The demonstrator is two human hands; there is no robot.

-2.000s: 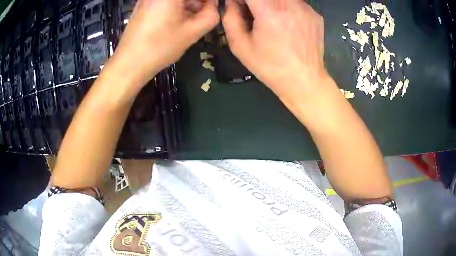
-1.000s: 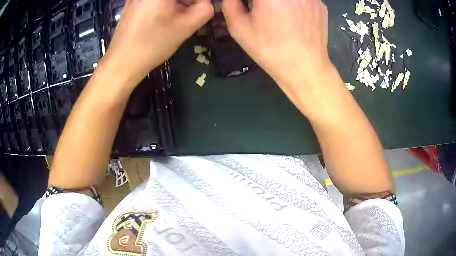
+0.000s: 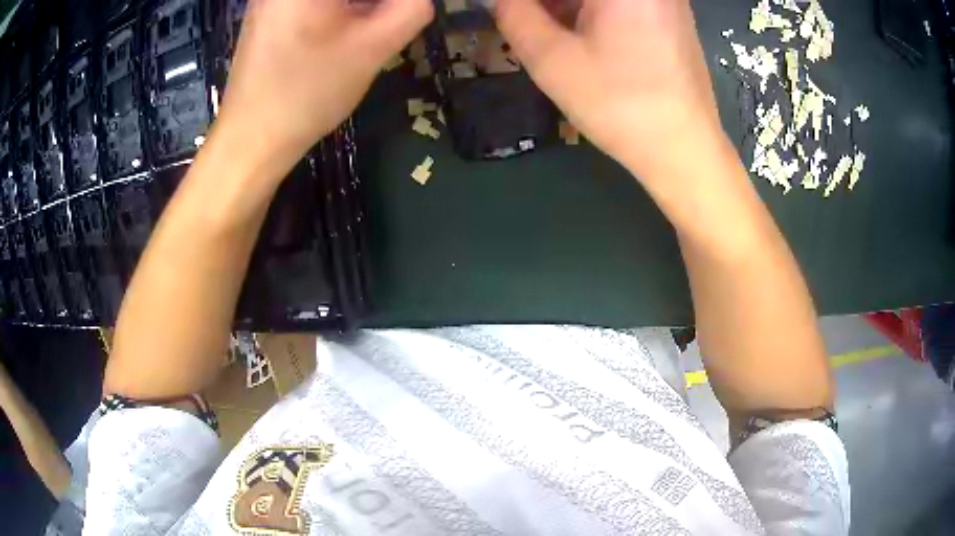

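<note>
A black glossy phone housing lies on the dark green mat at top centre, its near end towards me. My left hand is at its upper left and my right hand at its upper right. Both hands are cut off by the top edge, and their fingertips are mostly hidden, so what they hold cannot be told. Small cream-yellow square pieces lie left of the housing, and more show around and behind it between the hands.
A black shiny tray with rows of filled pockets covers the left. Cream and white strip pieces lie scattered at the right. A dark flat item lies at upper right. Another person's arm shows at lower left.
My hands have moved apart, my right hand shifting right, uncovering more of the housing and the cream pieces behind it. The other person's arm has come further into view at lower left.
</note>
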